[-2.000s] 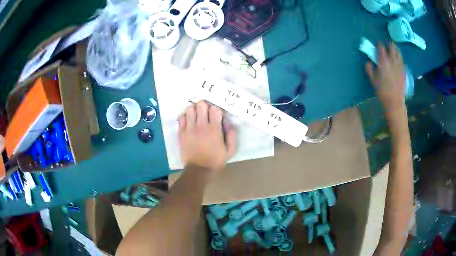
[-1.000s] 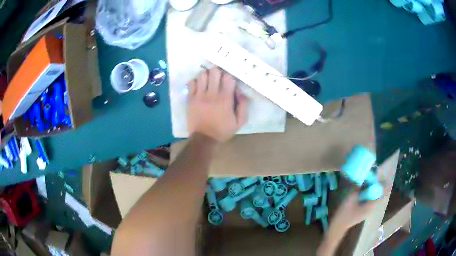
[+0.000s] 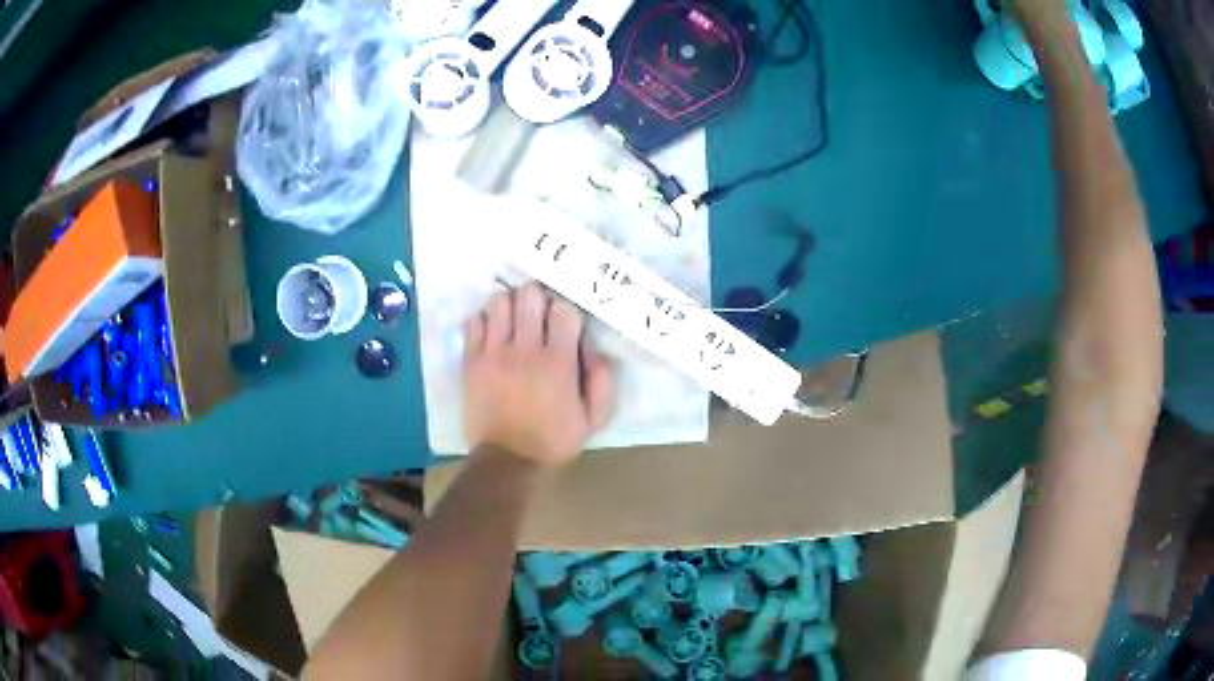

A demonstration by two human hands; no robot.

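Note:
Teal handheld fan bodies [image 3: 1005, 56] lie in a small pile at the top right of the bench. My right hand [image 3: 1042, 7] reaches to this pile, cut off by the top edge, so its grip is hidden. My left hand [image 3: 535, 373] rests flat, palm down, on the white sheet [image 3: 573, 426], just below the white power strip [image 3: 652, 319]. Many more teal fan bodies [image 3: 682, 625] lie in the open cardboard carton [image 3: 719, 499] below the bench edge.
White handheld fans [image 3: 559, 67] and a black rounded device [image 3: 683, 60] with a cord are at the back. A clear plastic bag [image 3: 313, 127], a small tub [image 3: 320, 295] with dark discs [image 3: 377, 357] and a carton [image 3: 206, 286] with an orange box [image 3: 83, 279] stand left.
My right hand has moved from above the carton, where it was with teal fan bodies, up to the bench pile. Those bodies have left it. My left hand stays on the sheet; the view has shifted.

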